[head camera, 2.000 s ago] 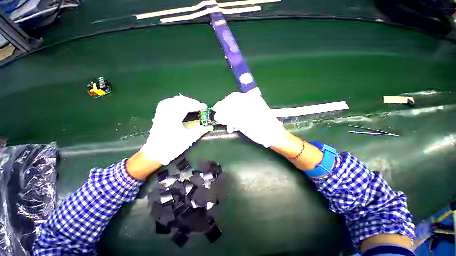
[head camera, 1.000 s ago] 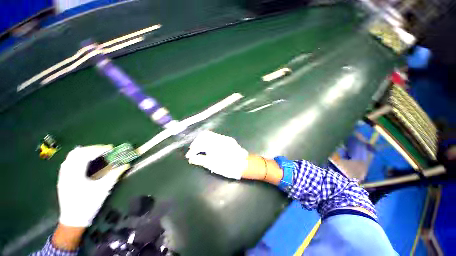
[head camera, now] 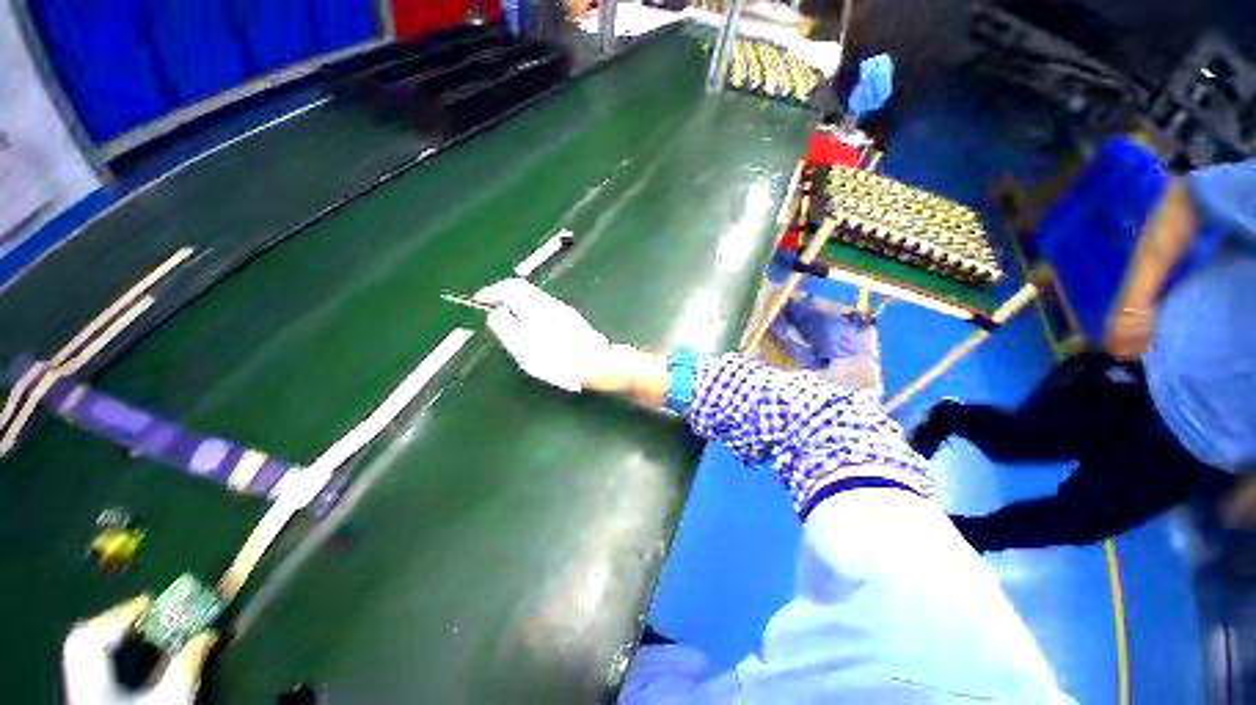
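Note:
My left hand (head camera: 97, 661), in a white glove and cut off by the lower left edge, holds a green circuit board (head camera: 181, 612) between its fingertips. A dark patch shows between the fingers. My right hand (head camera: 548, 333), white-gloved, is stretched forward over the green work surface. Thin tweezers (head camera: 468, 300) stick out from its fingertips to the left; the rest of them is hidden by the glove. Another board (head camera: 116, 540) with yellow and green parts lies on the belt beyond my left hand, blurred.
A long cream strip (head camera: 400, 398) and a purple strip (head camera: 149, 435) cross on the surface. A short cream piece (head camera: 543, 254) lies beyond my right hand. Stacked trays of small parts (head camera: 909, 221) stand beyond the table's right edge. A person (head camera: 1212, 317) in light blue is at right.
The view has swung to the right. My right hand has reached away from me to the tweezers and now holds them. My left hand still holds the board, now nearer the picture's corner. A person has come into view.

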